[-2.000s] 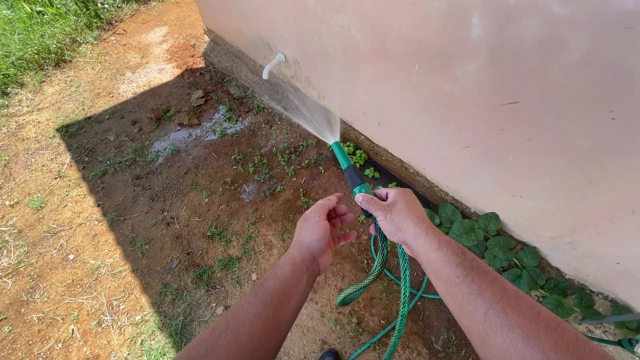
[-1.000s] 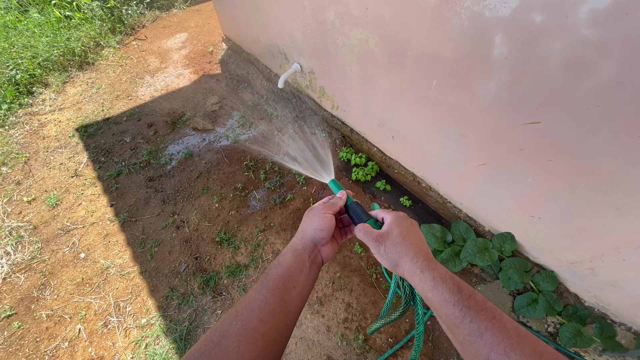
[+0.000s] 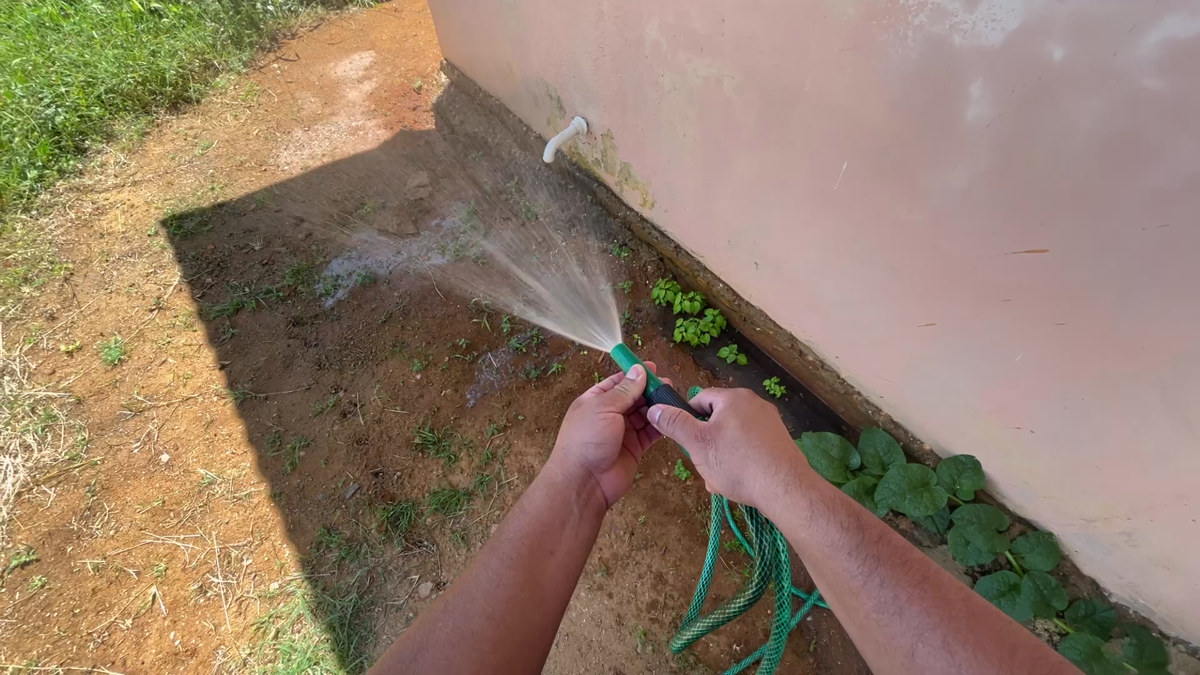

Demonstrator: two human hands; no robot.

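Observation:
A green and black hose nozzle (image 3: pixel 667 397) points up and left, and a fan of water (image 3: pixel 553 291) sprays from its tip over the shaded soil. My left hand (image 3: pixel 611 431) grips the green front part, its thumb on top and fingers beneath. Around the black grip and rear end closes my right hand (image 3: pixel 731 441), which hides part of the nozzle. The green braided hose (image 3: pixel 773 572) hangs in several loops below my right hand.
A pink wall (image 3: pixel 891 234) runs along the right, with a white pipe elbow (image 3: pixel 565 139) low on it. Small bright green plants (image 3: pixel 698 328) and a broad-leaved plant (image 3: pixel 909 487) grow at its base. Tall grass (image 3: pixel 103 75) stands at the upper left, beside sunlit soil (image 3: pixel 141 450).
My left hand, apart from the nozzle two seconds ago, has come to grip its front part. The spray has spread from a narrower jet near the wall into a wider fan toward the left.

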